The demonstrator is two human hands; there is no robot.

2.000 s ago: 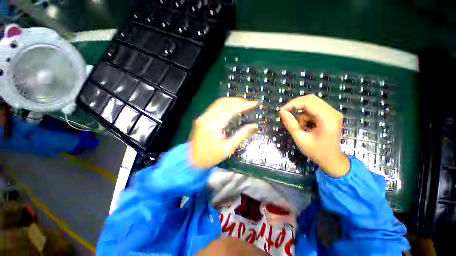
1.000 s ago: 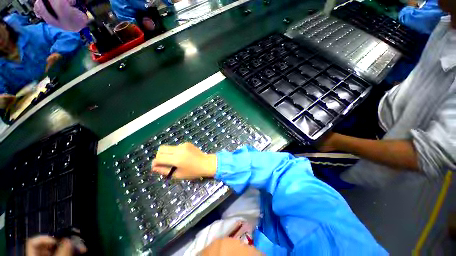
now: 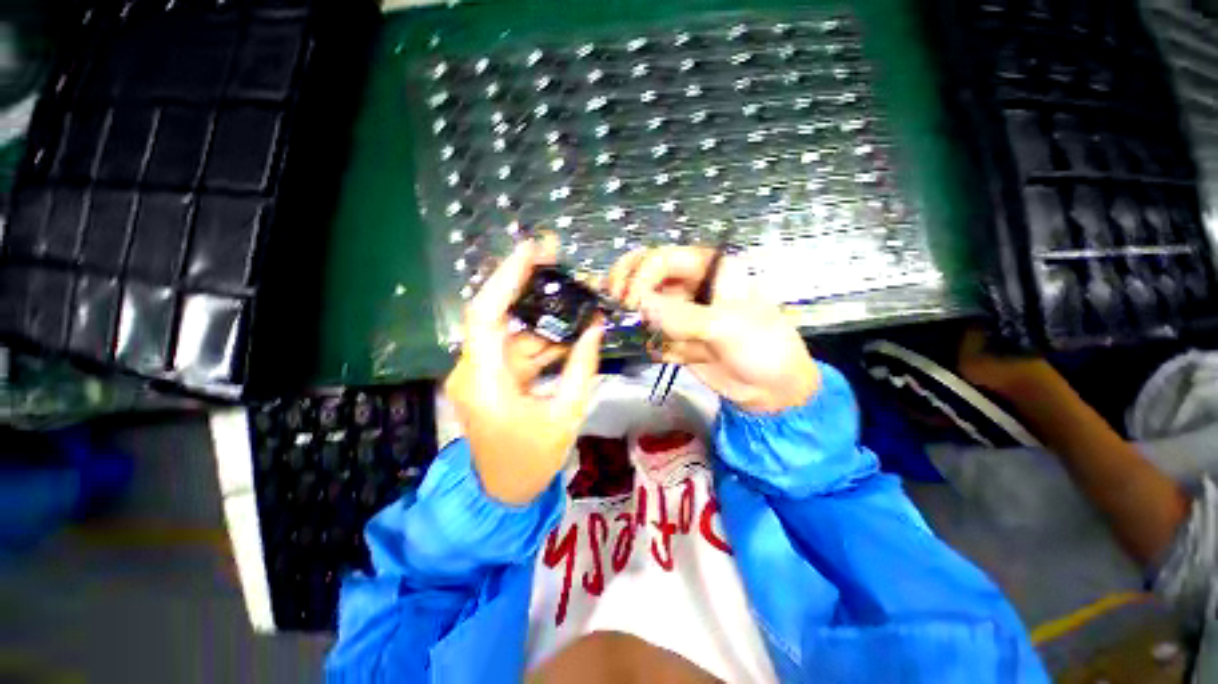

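Observation:
My left hand holds a black squarish device housing between thumb and fingers, above the near edge of the clear blister tray. My right hand is beside it on the right. Its fingertips pinch something small and dark close to the housing's right side; I cannot tell whether they touch. A short, thin dark stick also sticks up between the right fingers. Small components with bright glints sit in rows in the clear tray.
A black blister tray with large square pockets is at the left. Another black tray is at the right. A lower black tray lies below the bench edge. A neighbouring person's forearm reaches in at the right.
A second ago my right hand was over the clear tray and my left was at the left black tray. Now both are together with the housing, and the view has turned back downward.

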